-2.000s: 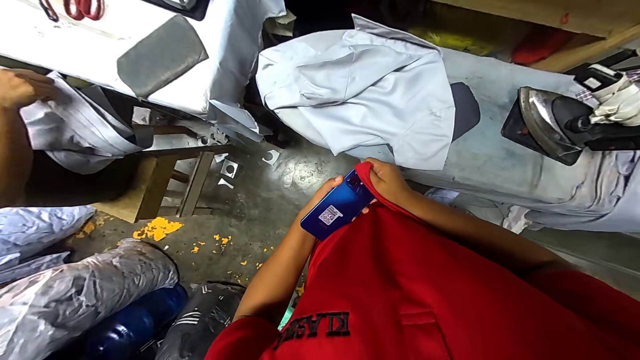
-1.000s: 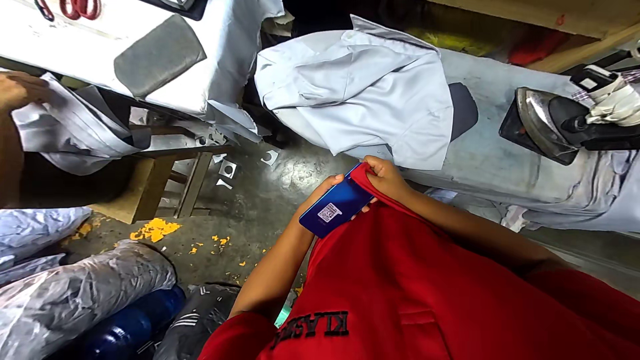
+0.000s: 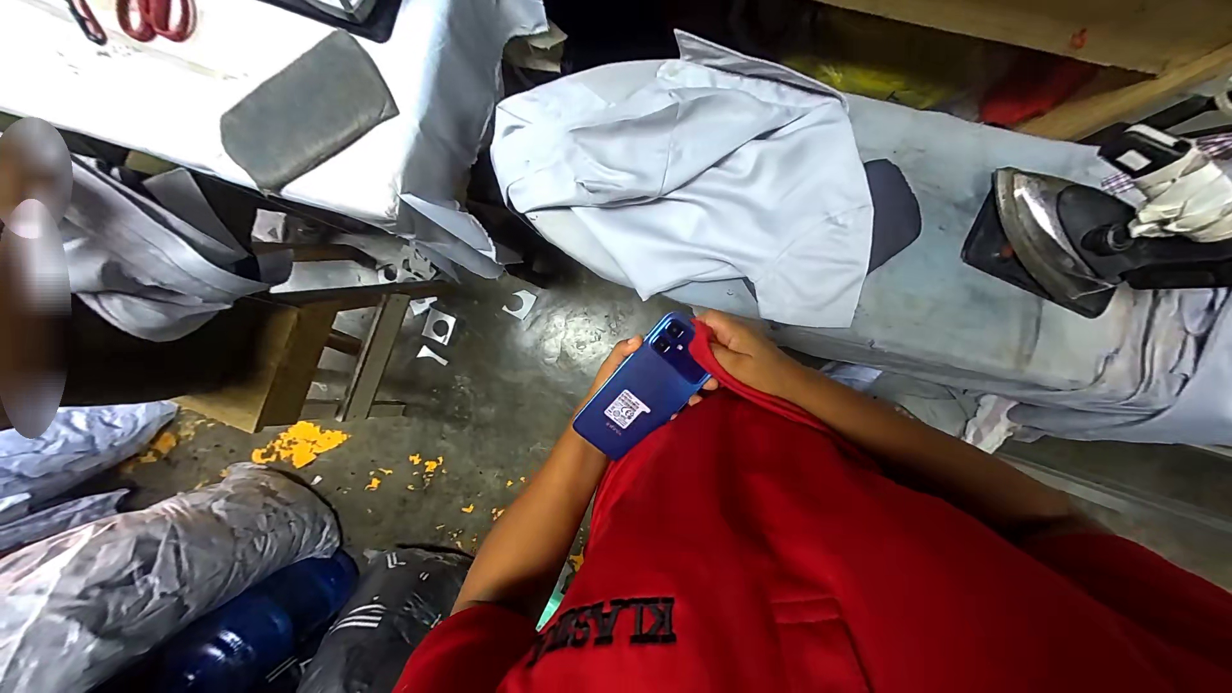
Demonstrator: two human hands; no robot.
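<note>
My left hand [image 3: 616, 360] holds a blue smartphone [image 3: 639, 390], its back with camera lenses and a white sticker turned up toward me. My fingers show at both sides of the phone. My right hand [image 3: 736, 354] pinches the hem of the red shirt [image 3: 751, 520] I wear, and the cloth is pulled over the phone's upper right corner. Beyond my hands, a light grey garment [image 3: 712, 173] lies over the end of a padded ironing board [image 3: 962, 279]. Farther right on that board, an electric iron [image 3: 1049, 236] rests on a dark pad.
At the upper left, a cloth-covered table [image 3: 433, 125] bears a grey slab [image 3: 308, 111] and red-handled scissors [image 3: 154, 17]. Another person's arm and a grey garment [image 3: 154, 260] are at the left edge. Wrapped bundles [image 3: 183, 549] and a blue plastic bottle [image 3: 255, 616] lie lower left.
</note>
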